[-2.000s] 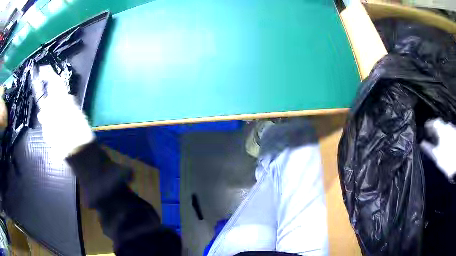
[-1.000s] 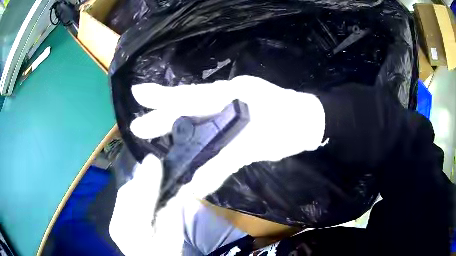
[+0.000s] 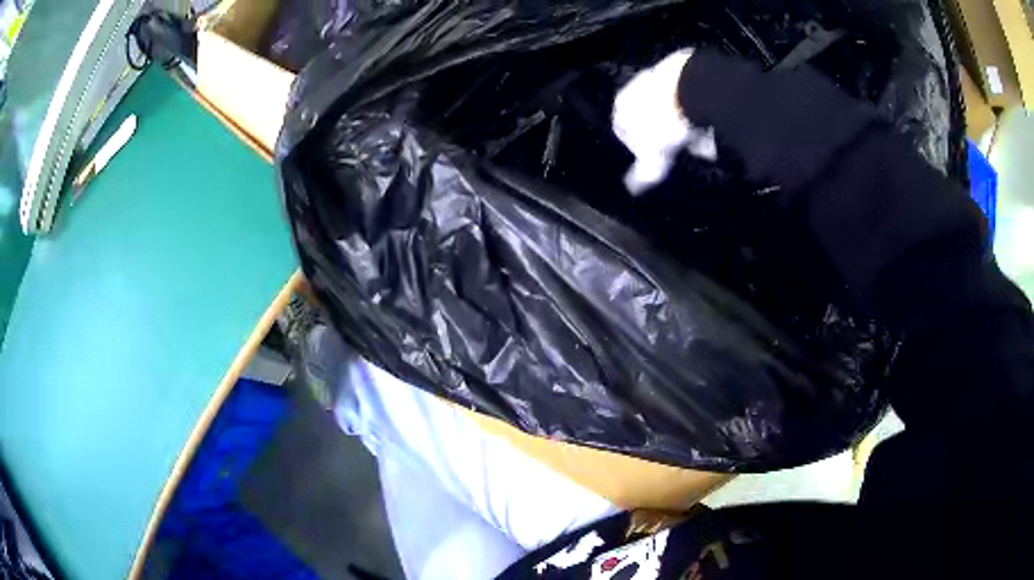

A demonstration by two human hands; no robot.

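Observation:
My right hand (image 3: 661, 119), in a bright white glove, reaches into the black bin liner (image 3: 510, 295). The glove is overexposed and its fingers point down into the dark inside, so whether they hold anything cannot be told. Several black plastic parts show as grey glints inside the liner, one of them (image 3: 811, 48) above and right of my hand. The liner hangs over the rim of a cardboard box (image 3: 556, 459). My left hand is not in view.
The green bench (image 3: 136, 306) with its pale edging is at the left. A white-and-dark tool (image 3: 108, 147) lies at its far side beside a pale curved fixture (image 3: 68, 125). Another carton (image 3: 244, 85) stands at the upper left. My legs (image 3: 454, 465) are below the box.
My right hand has moved away from my body into the liner. My left hand and the black part held between both hands have left the view. The liner's near side now shows.

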